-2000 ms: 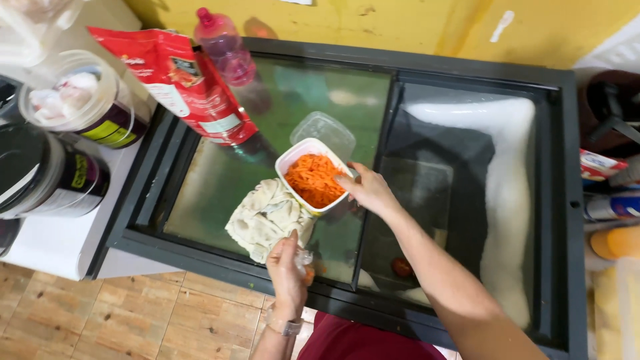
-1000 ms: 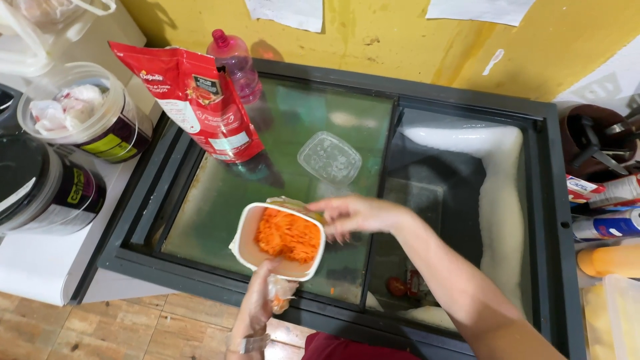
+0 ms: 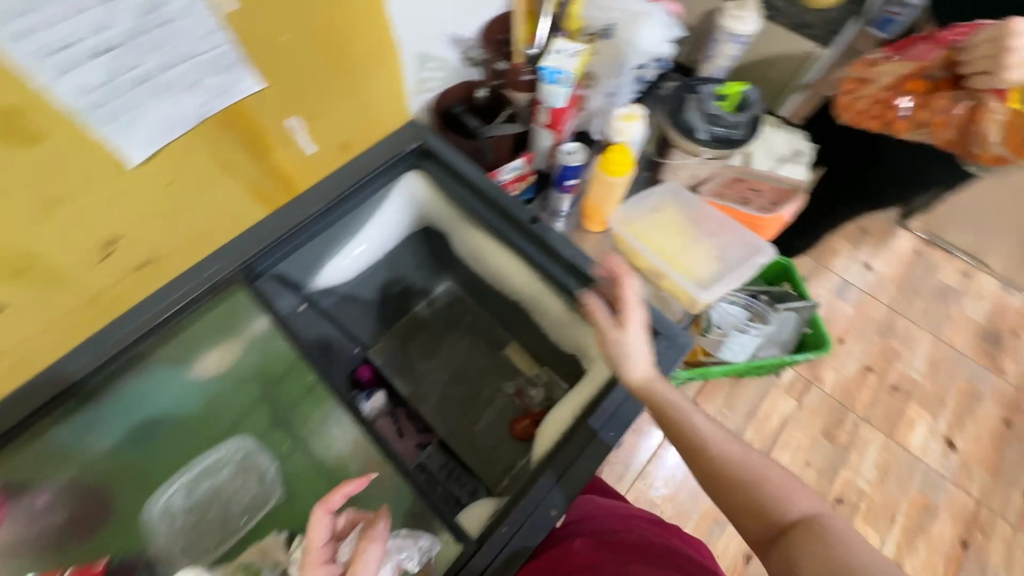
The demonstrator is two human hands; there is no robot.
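Observation:
My right hand [image 3: 620,324] is over the right rim of a chest freezer [image 3: 552,480], its fingers spread near a clear plastic tub [image 3: 692,240] with yellow contents; whether it touches the rim cannot be told. Low in the view, my left hand [image 3: 344,528] has its fingers apart beside a crumpled clear plastic bag [image 3: 408,550]; I cannot tell whether it touches the bag. To its left, a clear plastic lid [image 3: 214,500] lies on the freezer's glass top [image 3: 320,432]. The uncovered side of the freezer shows frost along its walls and a dark flat panel inside.
Beyond the right rim stand a yellow-capped bottle [image 3: 610,188], a can [image 3: 568,180], an orange tub [image 3: 756,200] and a green basket [image 3: 816,340] of containers. Another person's hand [image 3: 992,56] holds a bag of orange pieces [image 3: 904,100] at the upper right. A yellow wall borders the freezer.
The view has swung right. My right hand has left the tub of grated carrot and moved to the freezer's right rim. My left hand no longer holds that tub, which is out of sight.

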